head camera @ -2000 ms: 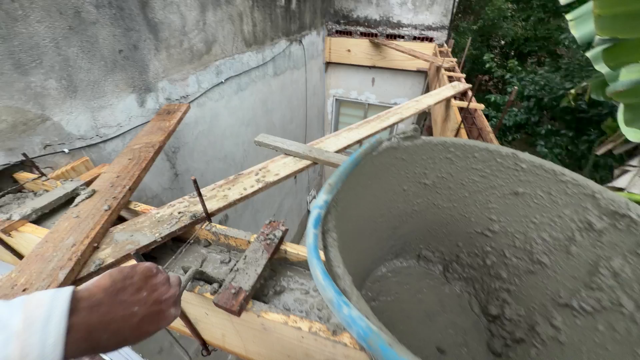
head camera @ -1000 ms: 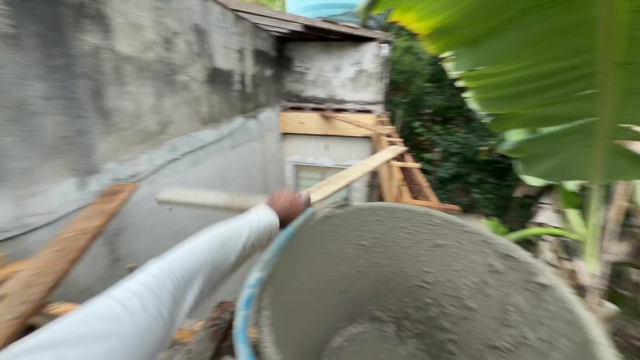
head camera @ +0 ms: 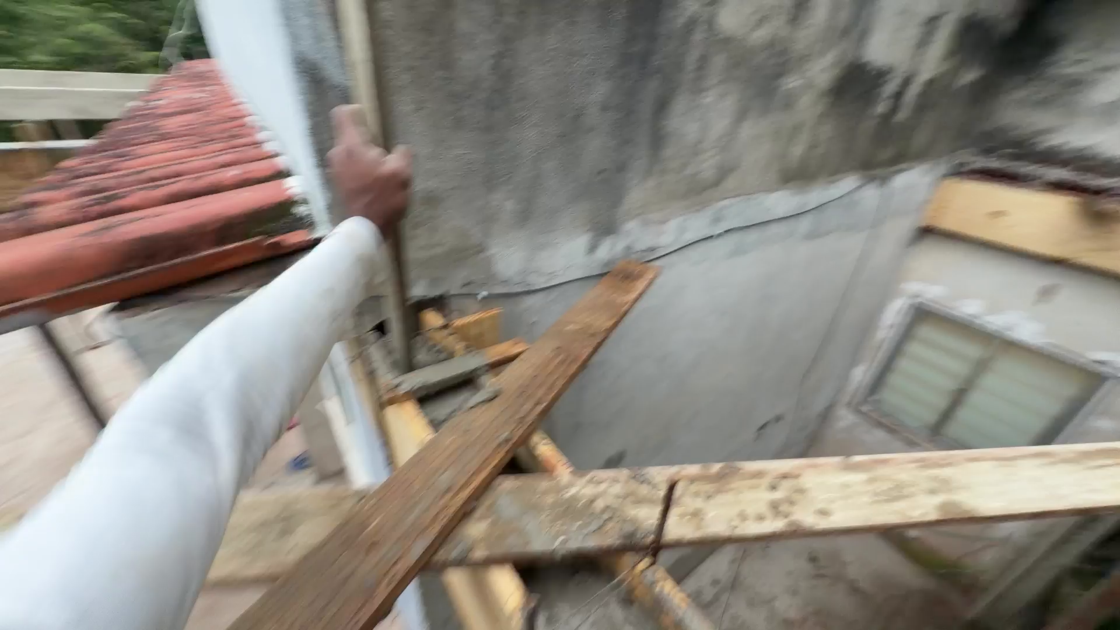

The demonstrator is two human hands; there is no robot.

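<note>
My left hand [head camera: 372, 171], in a white sleeve, is closed round a long narrow wooden strip [head camera: 398, 289] that stands upright beside the corner of the stained wall. Motion blur softens its edges. The strip's lower end is near the mortar and short boards of the formwork. A rough brown plank [head camera: 490, 429] slants up from the bottom edge and lies across a pale, mortar-spotted board [head camera: 787, 494]. Between the yellow form boards sits a small grey mortar-covered piece of board [head camera: 442, 374]. My right hand is not in view.
Red roof tiles [head camera: 149, 175] slope at the left. The grey wall [head camera: 700, 114] rises behind the planks. Below the long board there is a drop beside a louvred window [head camera: 980, 376]. A thin rusty rod [head camera: 662, 521] sticks up against that board.
The view has swung left, and the mortar bucket is out of frame. My left hand has gone from beside the bucket rim to the wall corner. The strip lying across the long board earlier is gone from there.
</note>
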